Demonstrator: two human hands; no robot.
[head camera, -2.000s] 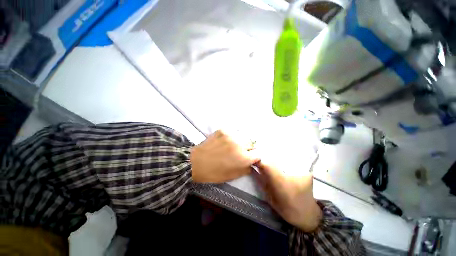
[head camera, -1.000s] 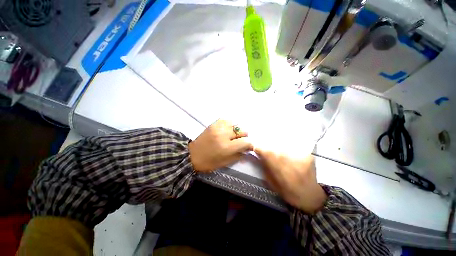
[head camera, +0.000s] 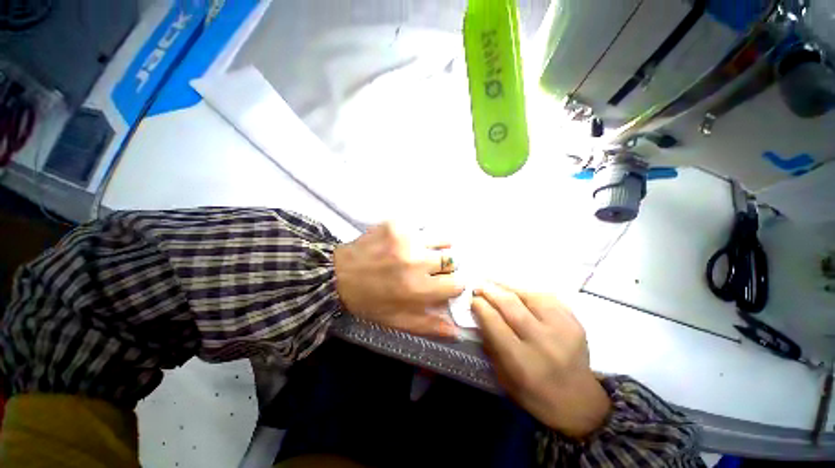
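Observation:
A large white cloth panel (head camera: 275, 128) lies on the white machine table, partly lost in the glare of the lamp. My left hand (head camera: 398, 281) lies on its front edge, a ring on one finger, fingers pointing right. My right hand (head camera: 536, 352) is just to the right, its fingertips pressed on a small white piece of the cloth between the hands, near the table's front edge. The left fingertips are close to that piece. The sewing machine head (head camera: 677, 91) stands at the upper right, with a grey knob (head camera: 619, 194) by the needle area.
A lime-green work light (head camera: 497, 91) hangs above the cloth. Black shears (head camera: 742, 260) and black snips (head camera: 769, 336) lie at right. A ruler strip (head camera: 412, 351) runs along the front edge. A dark grey slab (head camera: 81, 144) lies at left. A white dotted panel (head camera: 197, 411) hangs at lower left.
My right hand has turned, its fingers now bent at the cloth edge, and a small white piece shows between the hands. My left hand has shifted slightly. The camera view has moved.

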